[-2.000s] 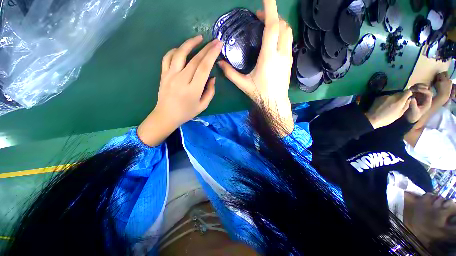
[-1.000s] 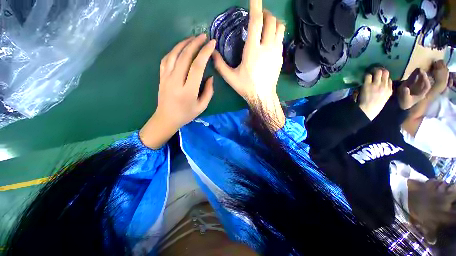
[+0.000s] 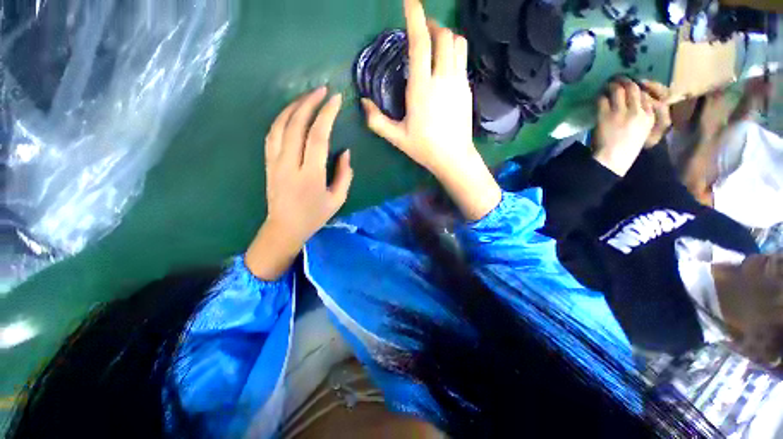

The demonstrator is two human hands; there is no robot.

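A short stack of black ribbed covers (image 3: 379,72) lies on the green work surface at the top centre, with layered edges showing. My right hand (image 3: 433,107) is spread over the right side of the stack, its thumb by the lower edge, and hides part of it. Its fingers look extended, not closed round a cover; whether they touch the stack is unclear. My left hand (image 3: 300,167) is left of the stack, apart from it, with fingers spread and nothing in it.
A pile of black covers (image 3: 515,51) lies right of my right hand, with small black parts (image 3: 629,39) beyond it. A large clear plastic bag (image 3: 94,120) is at left. A neighbour's hands (image 3: 627,116) are at right, near a tan board (image 3: 704,67).
My left hand has drawn away from the stack, down and left. My right hand has shifted left over the stack and its grip looks looser. The view has shifted; the neighbour's hands have come together.
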